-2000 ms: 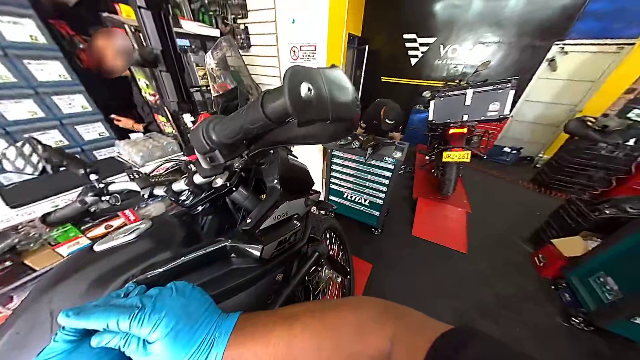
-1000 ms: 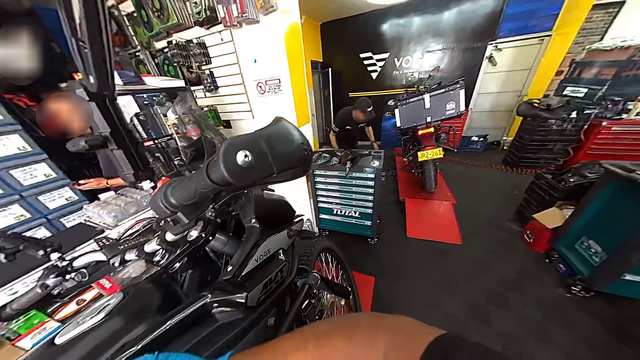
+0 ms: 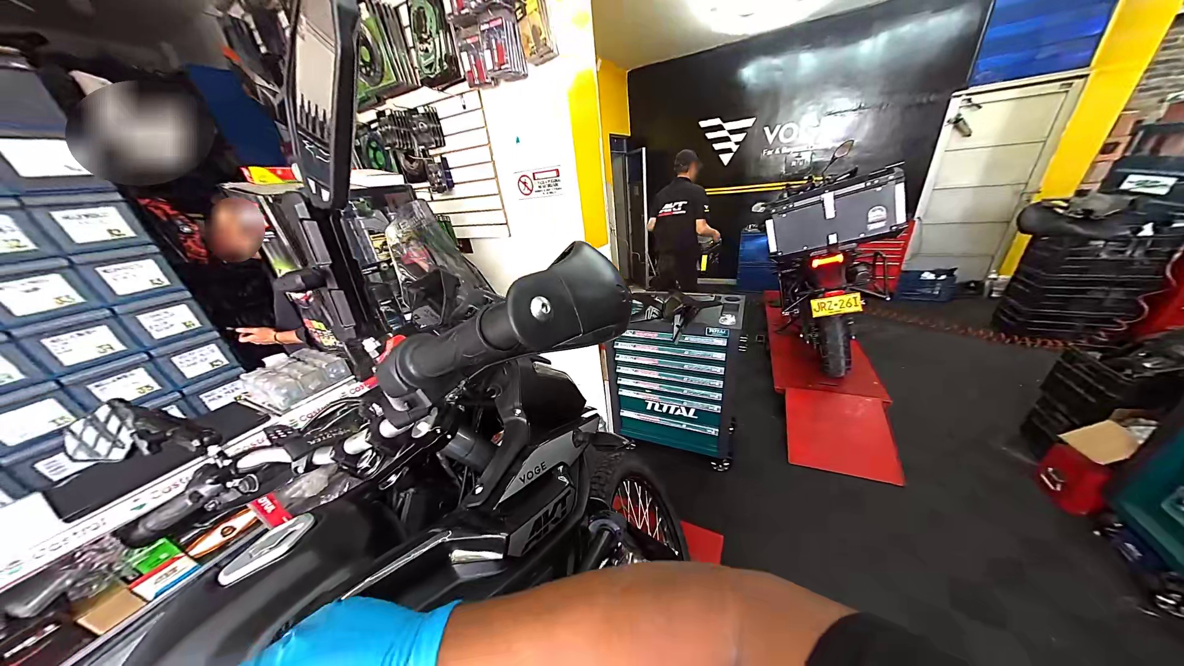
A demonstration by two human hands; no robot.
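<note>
My right hand (image 3: 361, 635), in a blue glove, shows only its cuff and back at the bottom edge, beside the black fuel tank (image 3: 305, 546) of a motorcycle. Its fingers are cut off by the frame, so any hold is hidden. My left hand is out of view. Ahead of the tank rise the handlebar grip with its hand guard (image 3: 564, 301), the side fairing (image 3: 541, 499) and a clear windscreen (image 3: 435, 250). Part of the spoked front wheel (image 3: 638, 509) shows beyond my bare forearm.
A green tool cabinet (image 3: 671, 393) stands ahead, with a person (image 3: 683, 222) behind it. Another motorcycle (image 3: 832, 277) is on a red ramp (image 3: 842, 435). At left, another person (image 3: 236, 277) is behind a counter by blue drawers (image 3: 102, 296). A red box (image 3: 1073, 476) lies at right.
The view has tilted up, so my gloved hand has mostly left the frame. The person behind the tool cabinet, bent over before, now stands upright with their back turned.
</note>
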